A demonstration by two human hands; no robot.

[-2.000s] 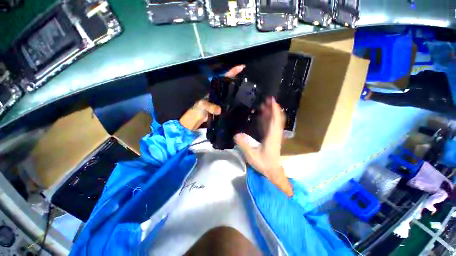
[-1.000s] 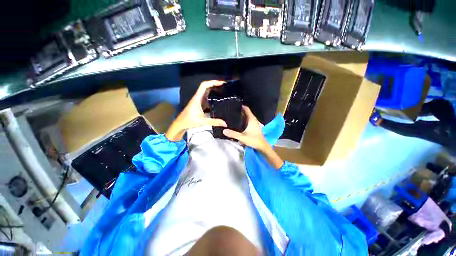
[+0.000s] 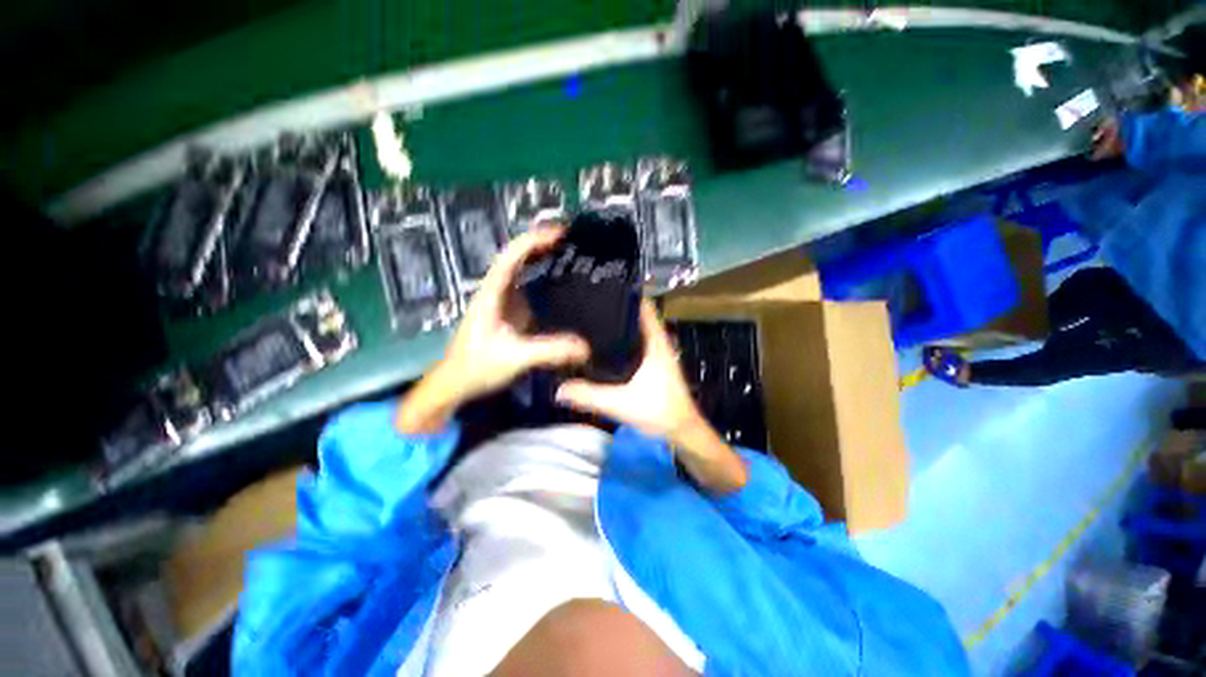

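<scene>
A stack of small black parts (image 3: 589,298) is held upright between my two hands, in front of the bench edge. My left hand (image 3: 496,331) grips its left side and my right hand (image 3: 651,384) grips its right side and lower end. The image is blurred, so single parts of the stack cannot be told apart. Behind the stack, several phone mid-frame assemblies (image 3: 417,265) stand in a row on the green bench (image 3: 516,126). More units lie at the left, some tilted against each other.
An open carton (image 3: 866,410) with a black blister tray (image 3: 721,377) is below the bench at right. A dark pile (image 3: 757,99) lies on the bench. A blue bin (image 3: 959,278) stands beyond the carton. Another person's sleeve (image 3: 1164,165) and hand show at far right.
The view has turned towards the bench, showing more units and the dark pile. Both hands have raised the black stack from below the bench to its edge and still hold it.
</scene>
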